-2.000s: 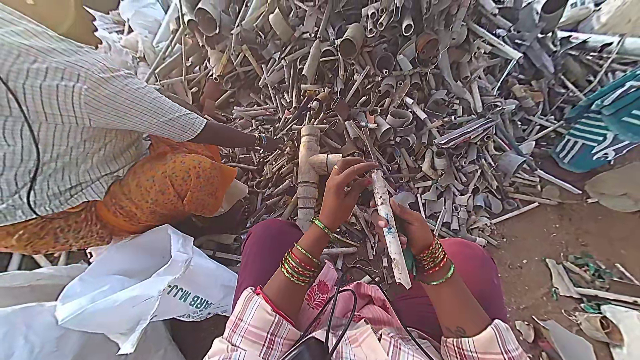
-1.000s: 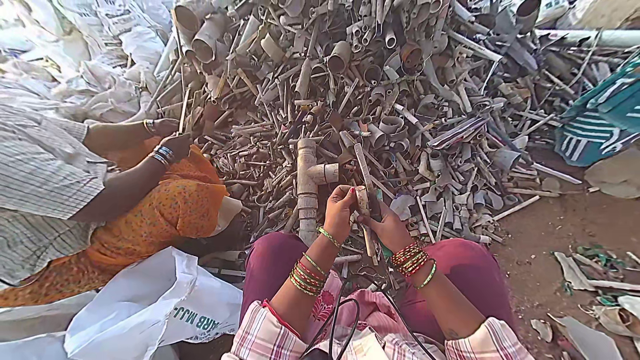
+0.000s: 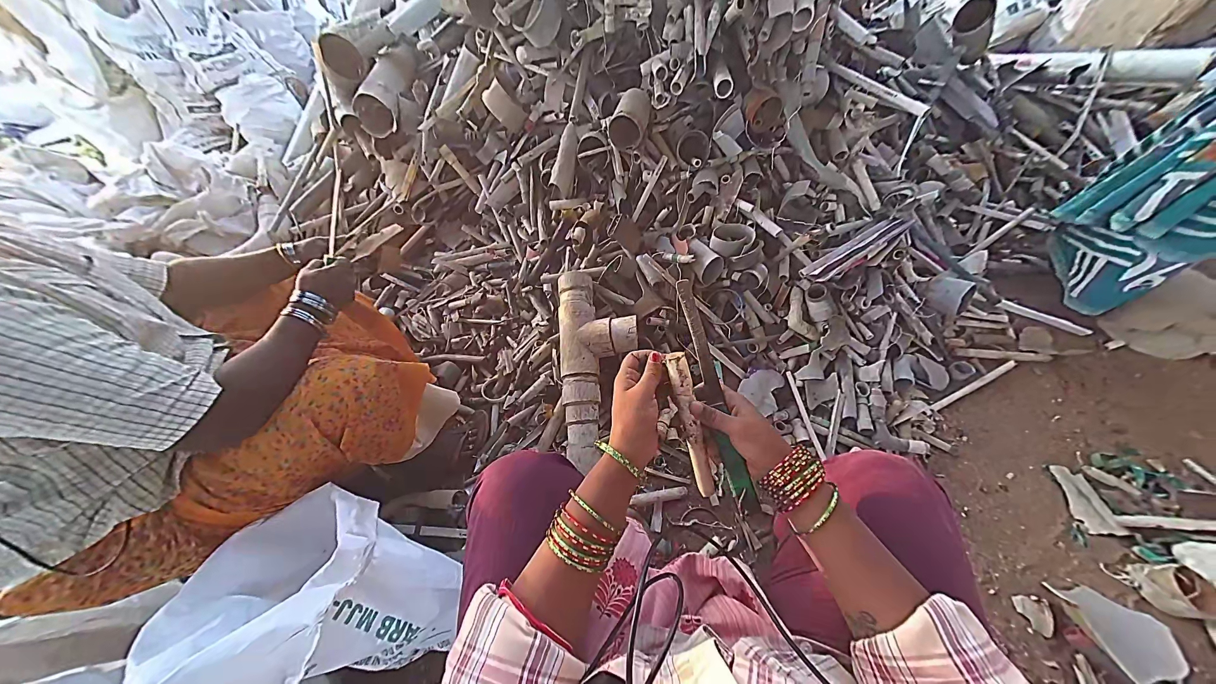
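Note:
My left hand pinches the upper part of a short, dirty off-white pipe piece between thumb and fingers. My right hand holds a long, narrow, brownish blade-like tool that points up and away, and its thumb reaches the same pipe piece. A green part, perhaps the tool's handle, shows below the right hand. Just beyond my left hand, a thick beige plastic pipe with a tee fitting lies on the scrap. Both hands are above the gap between my knees.
A large heap of scrap plastic pipes spreads ahead. At the left a co-worker's hands hold a thin tool and a scrap piece. A white woven sack lies at lower left, a teal bag at right, and broken pieces on bare soil.
The broad white piece held two seconds ago is out of my hands, and a narrower piece is in them. The co-worker's reaching hand has drawn back from the heap.

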